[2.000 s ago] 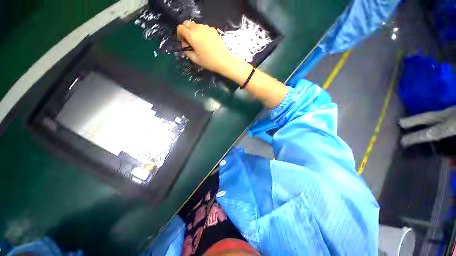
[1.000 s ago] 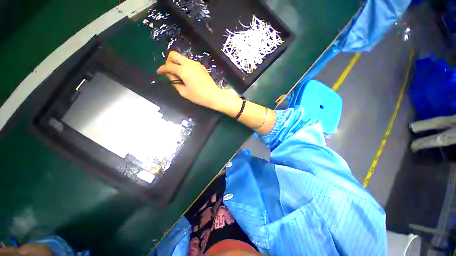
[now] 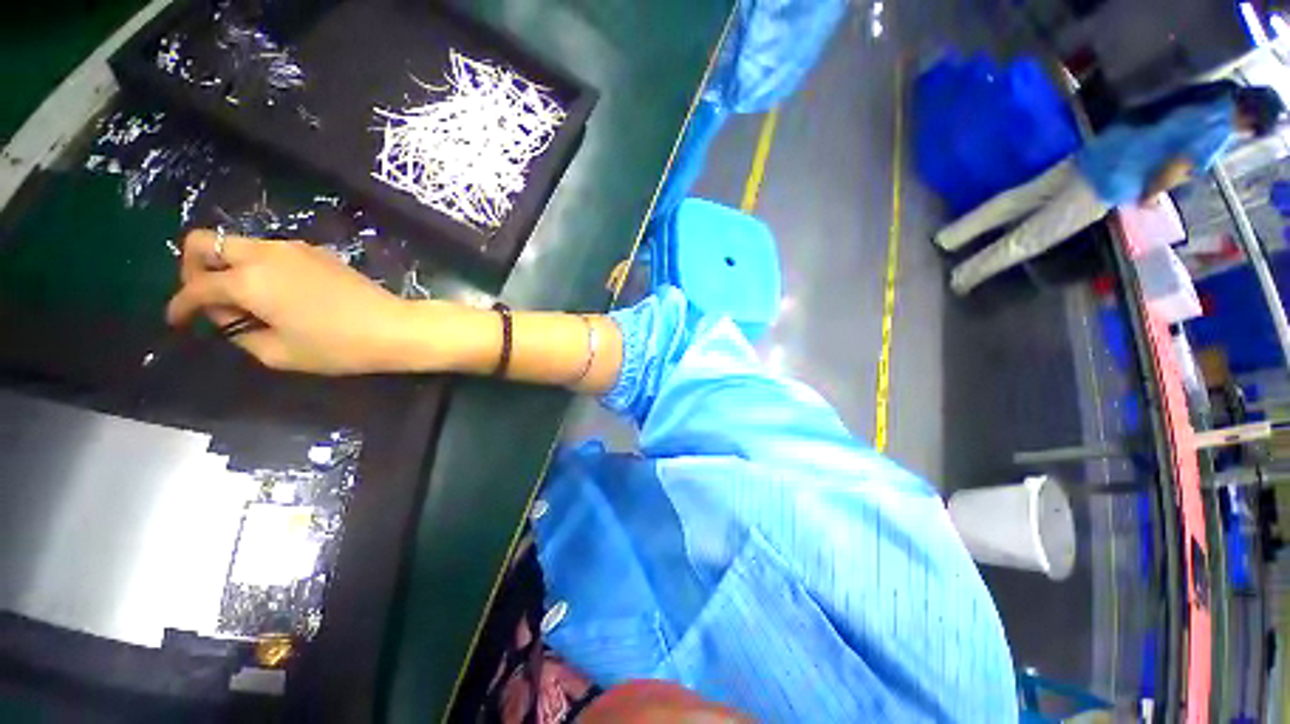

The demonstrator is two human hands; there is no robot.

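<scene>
My right hand (image 3: 276, 304) is above the bench at the left, fingers curled around dark slim tweezers (image 3: 245, 325), of which only a short piece shows. The tweezer tips cannot be made out. Below the hand, the open tablet unit (image 3: 99, 509) lies in its black holding tray (image 3: 371, 566), cut off by the left edge. It has a glaring silver plate and a circuit board (image 3: 276, 545) with a yellow patch (image 3: 276, 651). Small dark and silver parts (image 3: 149, 163) lie loose beyond the hand. My left hand is not in view.
A black parts tray (image 3: 545, 212) holds a heap of white strips (image 3: 467, 142) and silver parts. Beyond the bench edge are a blue stool (image 3: 724, 262), a white bin (image 3: 1012, 523), blue bags (image 3: 990, 127) and a person (image 3: 1132, 156) in blue.
The view has swung right, so bench things sit further left and the far person shows. My right hand has come back from the parts pile towards the unit. My left hand has left the picture.
</scene>
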